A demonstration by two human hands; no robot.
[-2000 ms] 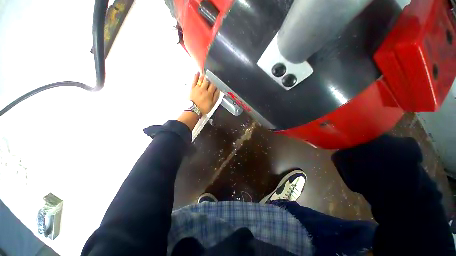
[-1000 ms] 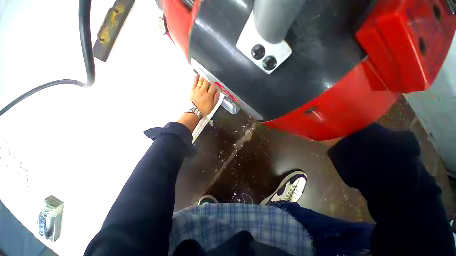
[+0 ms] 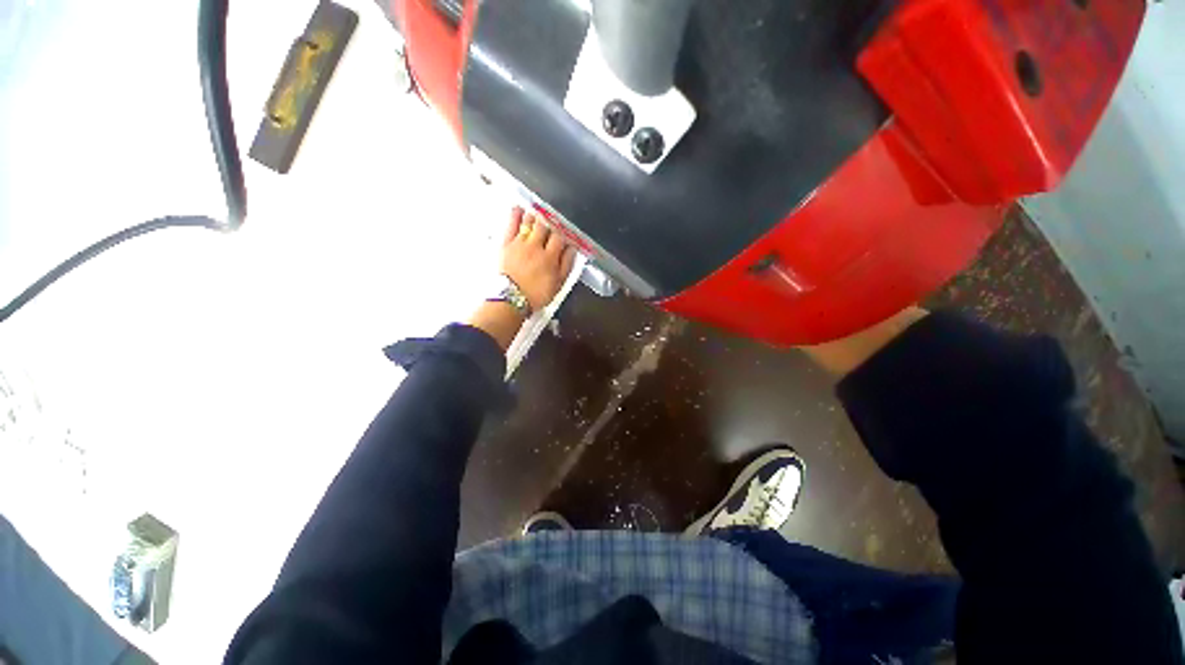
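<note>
The large red and black cutting machine (image 3: 728, 169) fills the upper right. Its silver-grey handle rises from a plate with two dark screws. My left hand (image 3: 535, 264) lies palm down on the edge of the white fabric lay (image 3: 299, 338), fingers slightly apart, close beside the machine's lower left side. A small metal part (image 3: 595, 278) shows beside that hand, at the lay's edge. Of my right hand only the wrist (image 3: 868, 342) shows below the machine; the fingers and their hold are hidden behind the motor body.
A black power cable (image 3: 224, 124) runs over the lay at left. A dark bar with a yellowish middle (image 3: 303, 85) lies at the upper left, a small grey-green block (image 3: 150, 572) at the lower left. Brown surface (image 3: 624, 416) with white specks and shoes shows below. A pale wall (image 3: 1105, 247) stands right.
The machine has moved left and slightly up in the picture. More of my right wrist shows below it. The dark bar is more fully in view. My left hand has stayed nearly in place.
</note>
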